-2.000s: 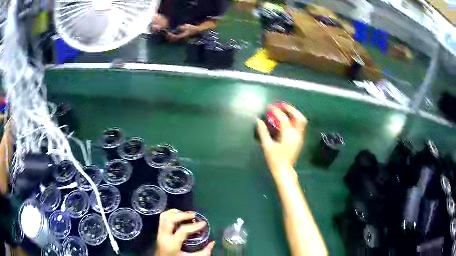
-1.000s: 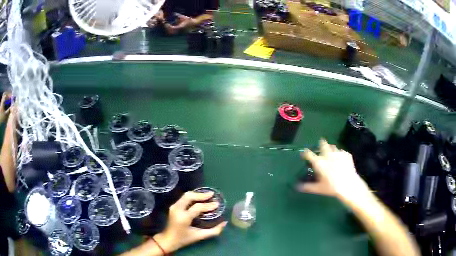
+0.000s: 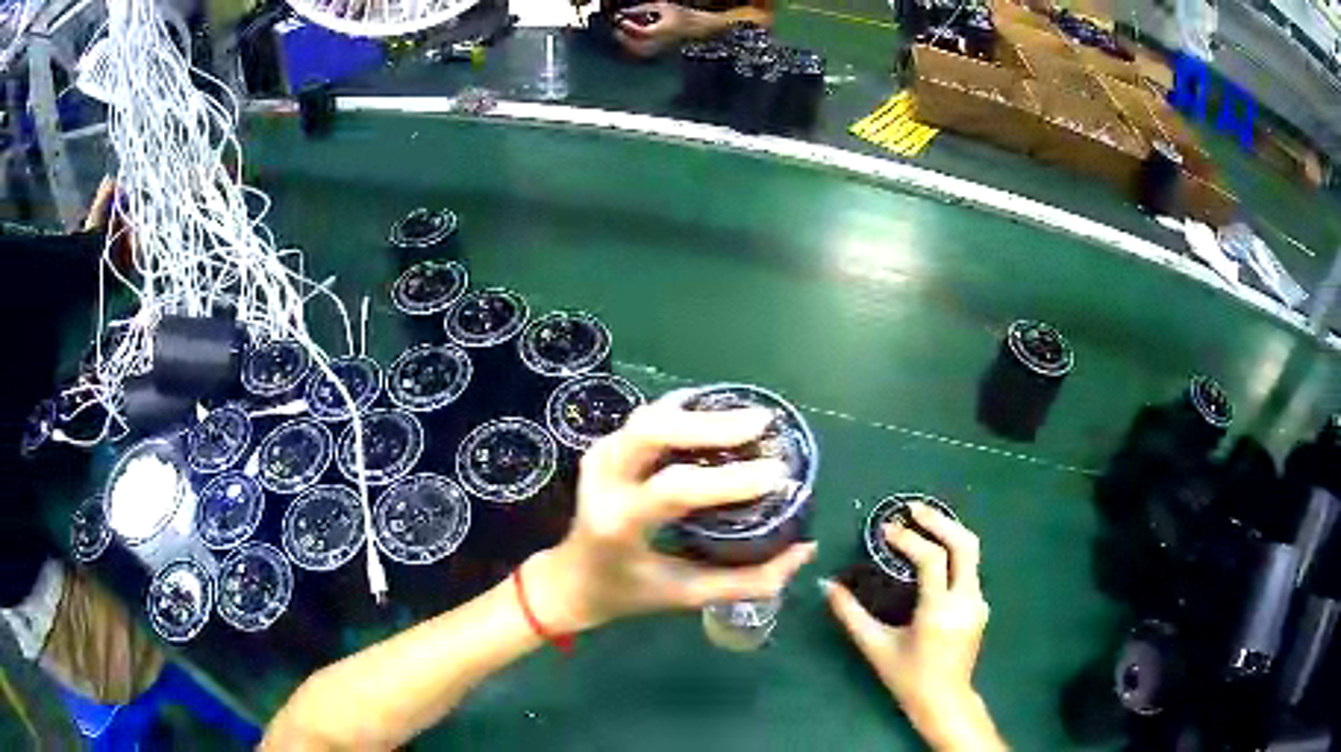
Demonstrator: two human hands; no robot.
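My left hand [image 3: 647, 507], with a red cord at the wrist, holds a black cylindrical unit [image 3: 765, 463] raised above the green bench, its ringed top tilted towards me. My right hand [image 3: 934, 617] has fingers and thumb around a second unit [image 3: 890, 536] standing on the bench. The small solvent bottle [image 3: 740, 623] is partly hidden below the unit in my left hand. Another unit [image 3: 1038, 350] stands alone beyond my right hand, its ring dark.
Several upright units [image 3: 506, 458] cluster at left, with white cables [image 3: 191, 191] hanging over them and one white plug among them. Dark waiting units [image 3: 1265, 588] lie heaped at right. Beyond the bench's pale edge [image 3: 662, 135] are brown cartons [image 3: 1015, 106], a yellow sheet [image 3: 896, 125] and a person's hand [image 3: 658, 25].
My left hand has lifted its unit off the bench. My right hand has closed around another unit. The lone unit's red ring has gone dark. The view has shifted.
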